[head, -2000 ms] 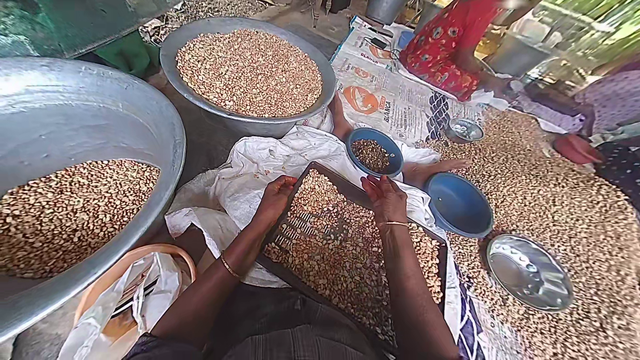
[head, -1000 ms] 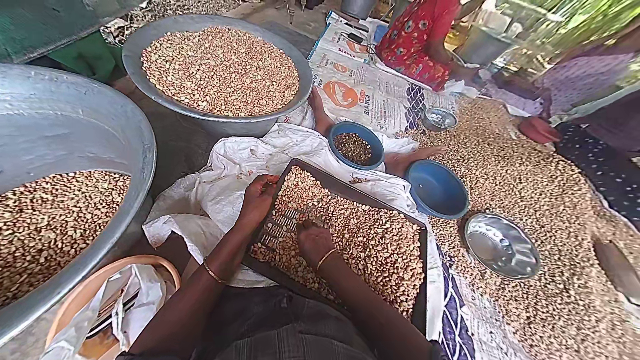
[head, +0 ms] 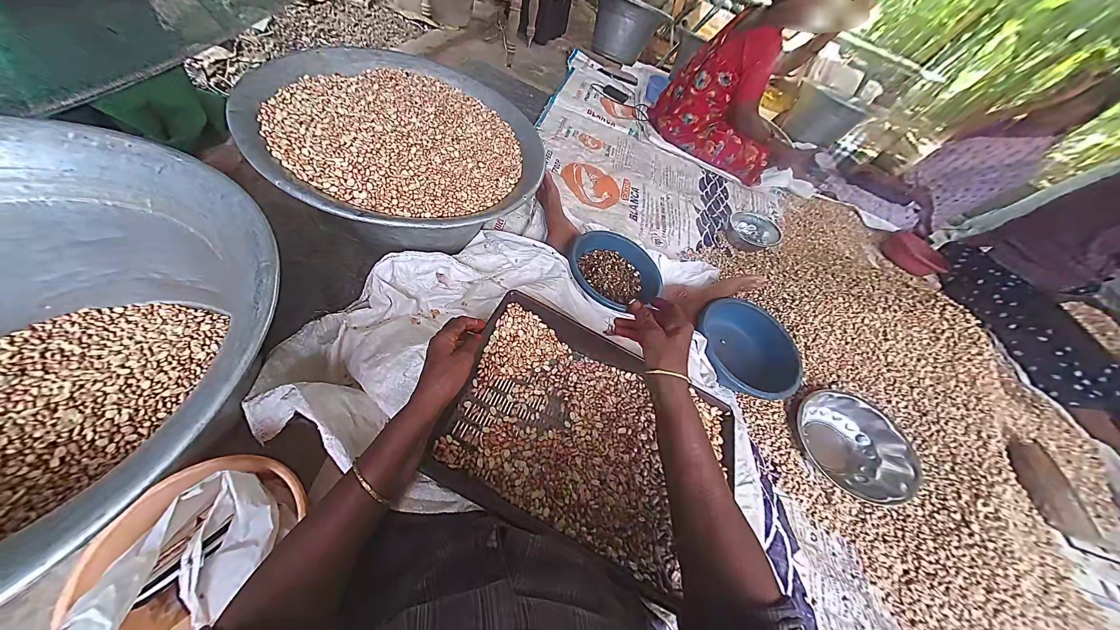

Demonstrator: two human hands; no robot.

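A dark slotted tray (head: 499, 500) lies tilted across my lap, partly covered with pale brown beans or nuts (head: 577, 446). My left hand (head: 453, 348) grips the tray's left rim near its far corner. Over the far right rim is my right hand (head: 658, 332), fingers apart, beside a small blue bowl (head: 652, 278) that holds darker bits. Whether its fingertips hold a small piece cannot be told. Another blue bowl (head: 751, 348), empty inside, sits to the right of that hand. White sacking (head: 394, 289) is bunched under and behind the tray.
Two large metal basins of beans stand at the left (head: 262, 262) and far left-centre (head: 385, 223). A heap of beans (head: 919, 394) spreads at right, with a shiny metal bowl (head: 862, 446) on it. An orange tub (head: 96, 560) is near left. People sit beyond the heap (head: 717, 96).
My right hand has moved from the beans inside the tray to its far right rim, near the small blue bowl. My left hand stays at the left rim.
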